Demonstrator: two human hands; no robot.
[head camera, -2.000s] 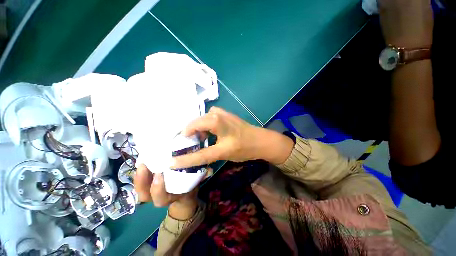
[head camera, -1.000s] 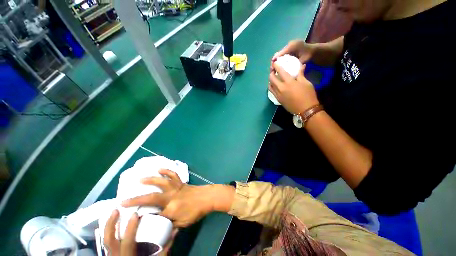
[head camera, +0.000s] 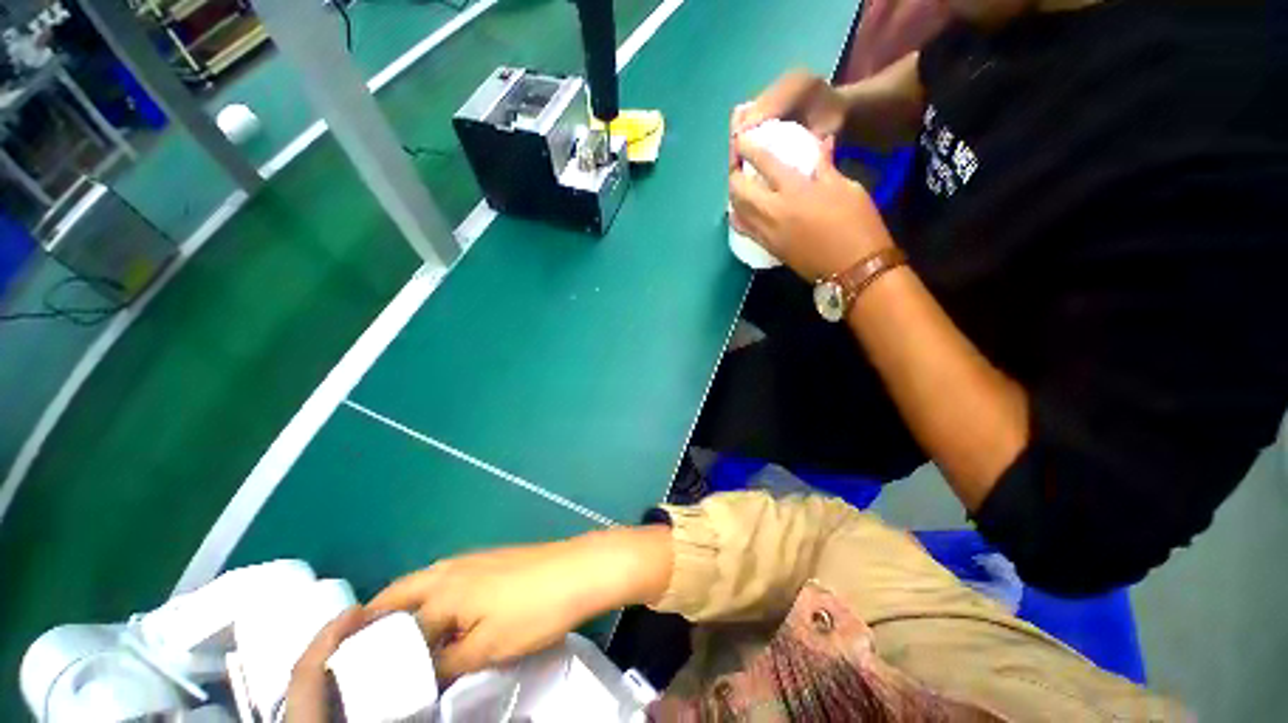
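Note:
A white camera housing (head camera: 384, 670) is held at the bottom left, its smooth rounded end towards the bench. My left hand (head camera: 314, 672) is around its left side, mostly hidden and cut off by the lower edge. My right hand (head camera: 502, 605) grips it from the right, fingers bent over its upper side. A white angled part (head camera: 572, 689), perhaps its bracket, shows below my right wrist. Other white camera units (head camera: 99, 675) lie at the left. No circuit board or wires can be made out.
The green bench (head camera: 551, 346) runs away to the upper right. A black box with a metal front (head camera: 544, 156) and a yellow piece (head camera: 639, 134) stand on it. A person in a black shirt (head camera: 1116, 240) holds a white unit (head camera: 777, 153) at the right. A blue item (head camera: 1081, 622) is below.
The view first swung up along the bench, then shifted slightly. The housing has been turned, and its open front no longer shows. Both hands remain on it, now lower in the picture.

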